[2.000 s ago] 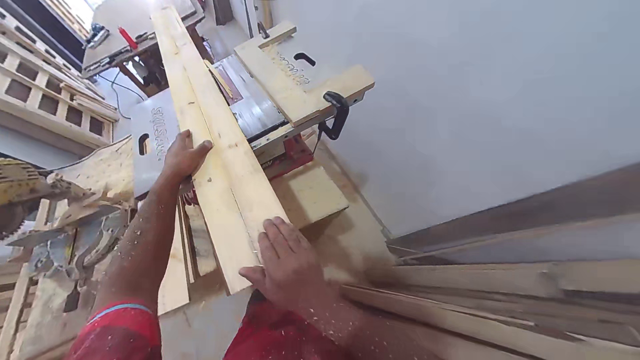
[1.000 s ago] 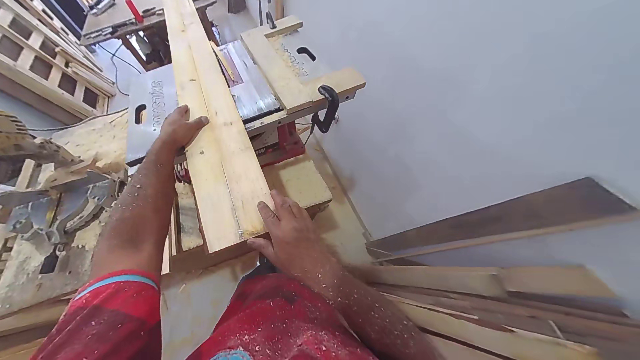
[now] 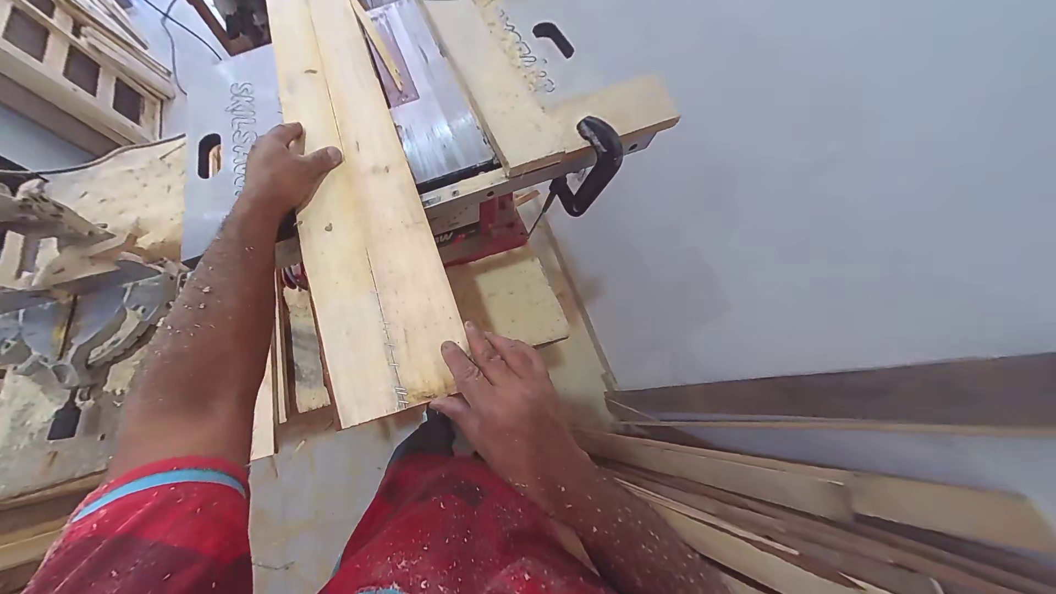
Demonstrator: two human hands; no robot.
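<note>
A long wooden board (image 3: 363, 223) with a lengthwise line along it lies across the metal top of a Skilsaw table saw (image 3: 450, 124); its near end juts out toward me. My left hand (image 3: 285, 169) grips the board's left edge, the thumb on its upper face. At the near right corner my right hand (image 3: 503, 392) holds the board, fingers on top and thumb by the end edge. A wooden fence (image 3: 503, 99) lies on the saw to the right of the board, held by a black clamp (image 3: 596, 165). A thin wood strip (image 3: 379, 45) rests beside the board.
A miter saw (image 3: 91, 322) covered in sawdust stands at the left. Lumber pieces (image 3: 742, 495) lie stacked at the lower right beside the pale wall (image 3: 825, 181). A slatted wooden frame (image 3: 82, 74) is at the upper left, and a wooden block (image 3: 516, 297) sits below the saw.
The view has shifted closer over the saw. Both hands remain on the board, in much the same places along it.
</note>
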